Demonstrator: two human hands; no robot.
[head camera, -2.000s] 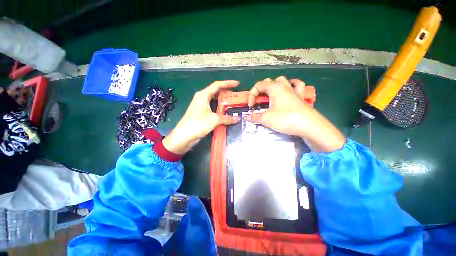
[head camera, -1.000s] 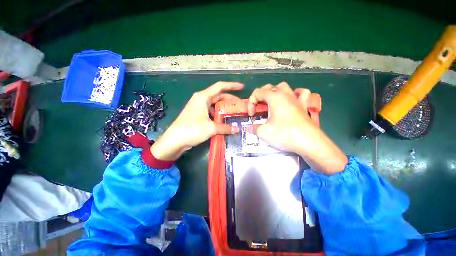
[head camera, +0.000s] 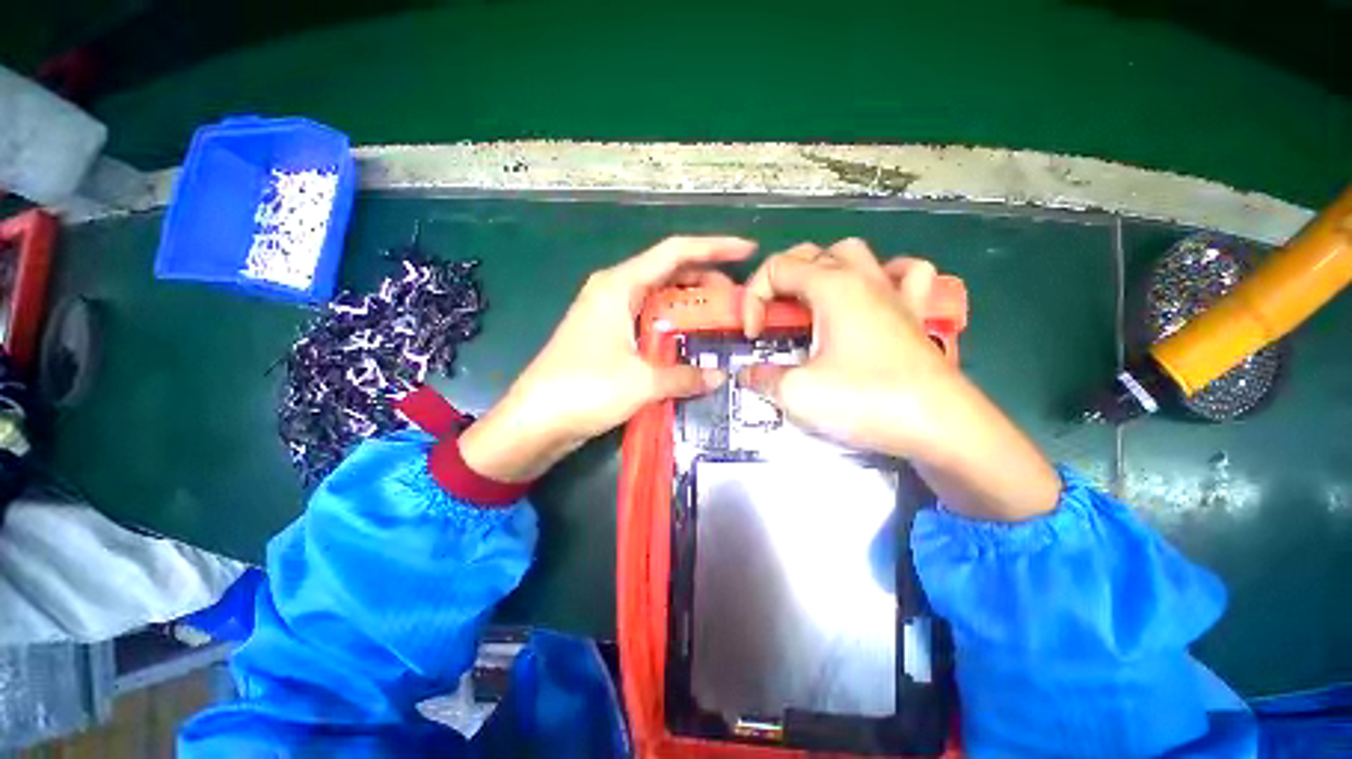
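Observation:
A black tablet-like device [head camera: 798, 593] with a bright silvery plate lies in a red frame [head camera: 642, 578] in front of me. My left hand [head camera: 601, 356] is at the frame's top left corner, with its thumb on the device's top end. My right hand [head camera: 845, 349] is curled over the top edge, its thumb and index finger close together at the small components. The fingers hide the spot they work on, so I cannot tell whether either hand pinches a small part.
A blue bin [head camera: 255, 208] with white bits stands at the left. A tangled pile of dark and white parts [head camera: 383, 356] lies below it. A yellow screwdriver [head camera: 1260, 304] rests over a round speckled dish [head camera: 1208, 319] at the right. A person's pale sleeve [head camera: 104, 586] shows at far left.
The view has shifted, so bin, pile and bin-side objects sit further left and the screwdriver further right and lower. Both hands stay at the device's top end with only small finger movement.

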